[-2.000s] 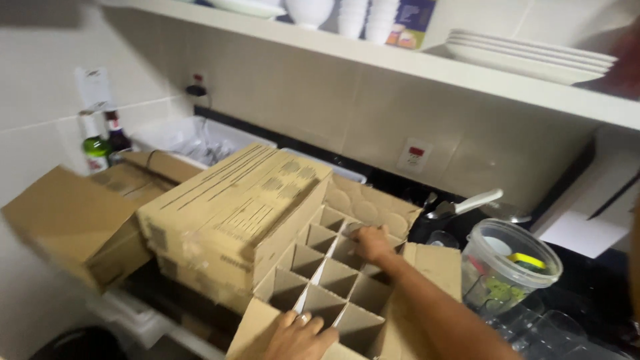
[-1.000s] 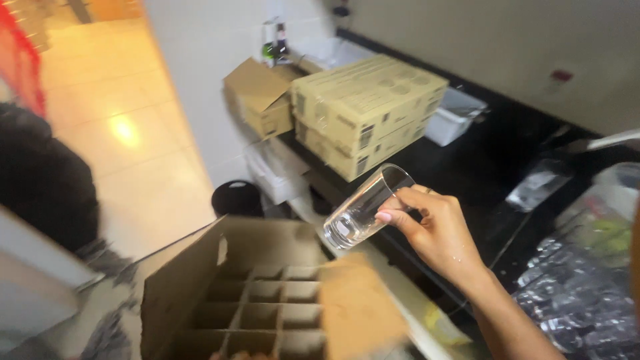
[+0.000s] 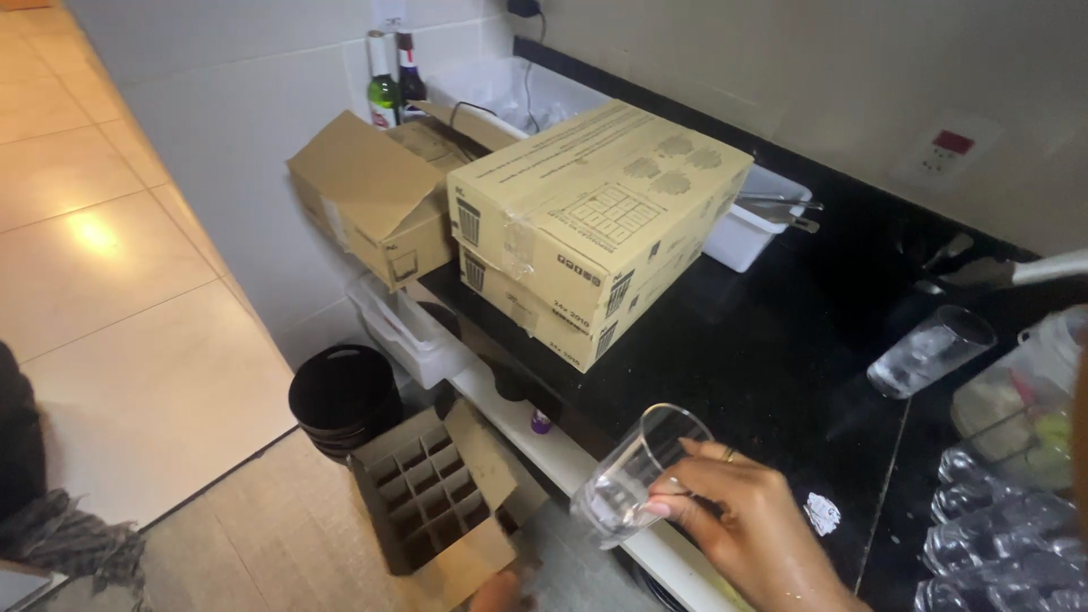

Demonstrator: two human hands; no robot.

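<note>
My right hand (image 3: 735,501) grips a clear drinking glass (image 3: 637,476), tilted over the front edge of the black countertop. Low at the bottom of the view, my left hand (image 3: 503,592) is partly cut off and blurred, beside the flap of an open cardboard box with dividers (image 3: 433,493); whether it grips the flap is unclear. The compartments that show look dark, with no glass visible in them. Another glass (image 3: 931,353) lies on its side or leans at the right of the countertop, and several glasses (image 3: 1003,535) are grouped at the lower right.
Two stacked closed cartons (image 3: 595,204) sit on the black countertop (image 3: 748,340). Left of them is an open cardboard box (image 3: 374,195), with two bottles (image 3: 384,89) behind. A white tub (image 3: 756,221) holds utensils. Black buckets (image 3: 344,395) stand on the floor; a clear container (image 3: 1020,391) is at right.
The divided box, earlier up by the stacked cartons, is now low beside the black buckets. My right hand, in the box two seconds ago, now holds a glass. The view has shifted strongly.
</note>
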